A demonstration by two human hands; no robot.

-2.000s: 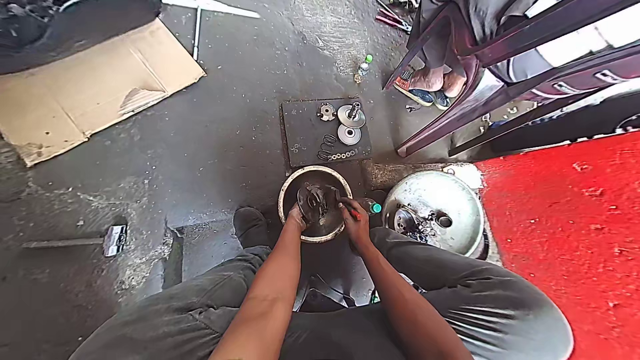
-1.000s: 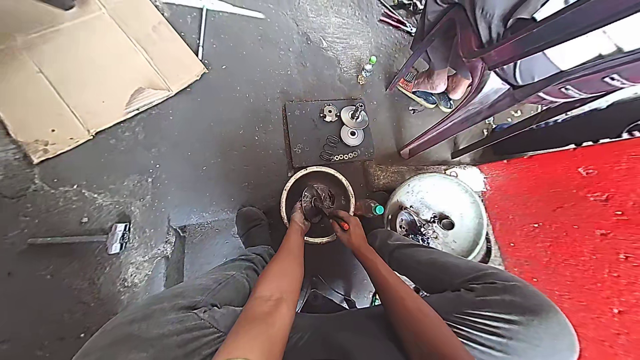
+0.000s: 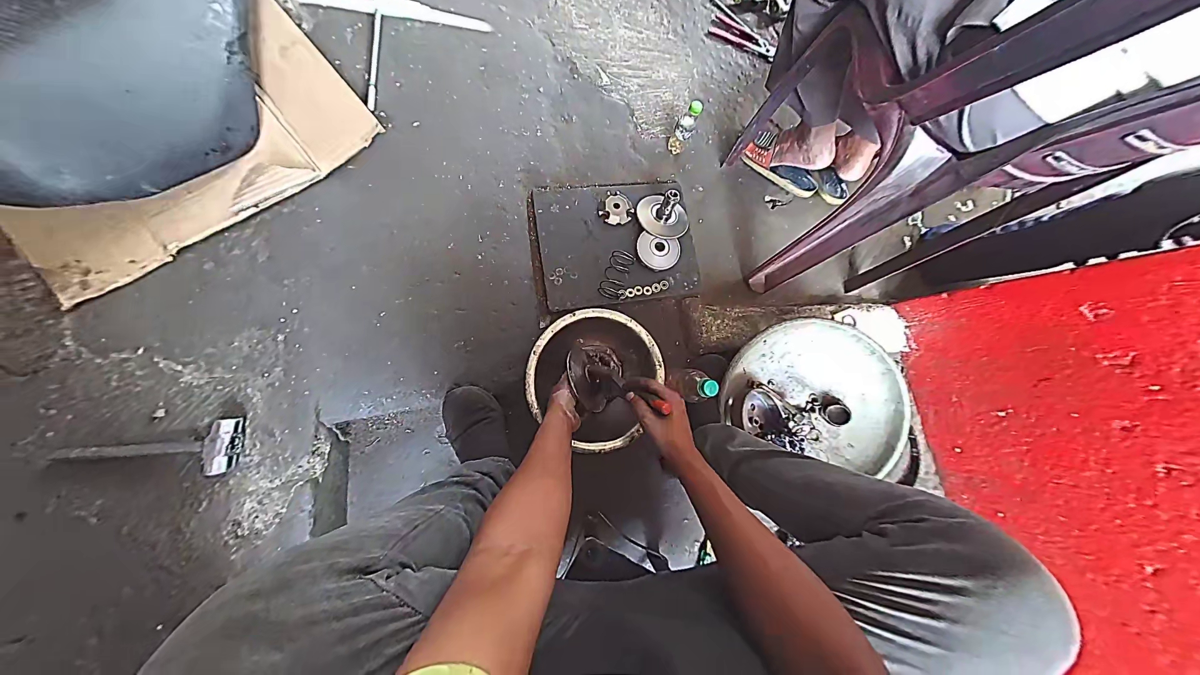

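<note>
Over a round basin with a pale rim [image 3: 537, 352], my left hand [image 3: 563, 403] grips a dark round metal part [image 3: 589, 377], tilted on its edge. My right hand [image 3: 664, 422] holds a tool with an orange-red handle [image 3: 662, 407]; its dark end, perhaps a brush, meets the part. Beyond the basin lies a dark flat board [image 3: 577, 225] bearing a notched metal plate [image 3: 617, 209], a metal disc with a shaft [image 3: 662, 216], a second disc [image 3: 658, 250], a coil spring [image 3: 616, 274] and a row of small rings [image 3: 645, 291]. The basin's inside is too dark to make out.
At right sits a metal dish [image 3: 862, 375] with small parts, beside a bottle with a green cap [image 3: 698, 386] and a red surface [image 3: 1059, 375]. A small bottle [image 3: 685, 127] stands farther off. A person sits in a purple plastic chair [image 3: 825, 225]. Left are cardboard [image 3: 309, 122] and a hammer [image 3: 223, 446].
A dark rounded object now covers much of the cardboard at the upper left. The round part in my left hand is turned more on edge. Both hands stay over the basin.
</note>
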